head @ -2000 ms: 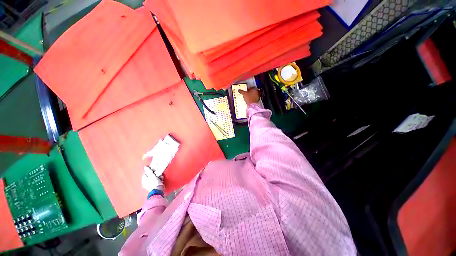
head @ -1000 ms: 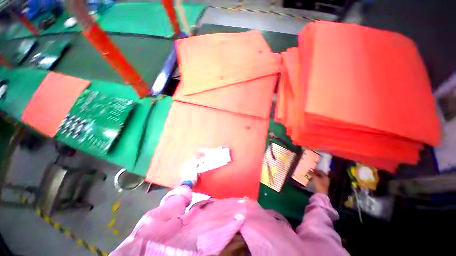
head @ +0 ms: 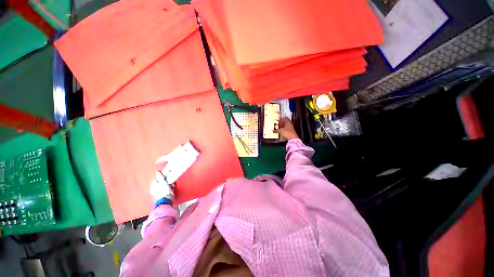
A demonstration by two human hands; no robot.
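My left hand [head: 161, 186], in a white glove with a blue band at the wrist, holds a flat white glove [head: 181, 161] over the near foam sheet [head: 141, 135]. The fingers are partly hidden by it. My right hand [head: 285, 129] is bare, its fingertips on the lit screen of a phone [head: 270, 114] that lies right of the sheets. The hand is small and its finger spacing is unclear. A sticker card [head: 248, 127] lies left of the phone, with side cutters [head: 234, 114] at its upper left and a thin dark stick [head: 242, 144] on it.
A tall stack of orange-red foam sheets [head: 303, 32] stands behind the phone. A yellow round item [head: 324, 103] and clear bag [head: 344, 125] lie right. A green circuit board [head: 27, 184] lies far left. Black bins with an orange-red sheet [head: 460, 243] are at right.
The view swung left, then back. My left hand still holds the white glove over the sheet. My right hand stays at the phone, its fingertips shifted slightly on the screen.
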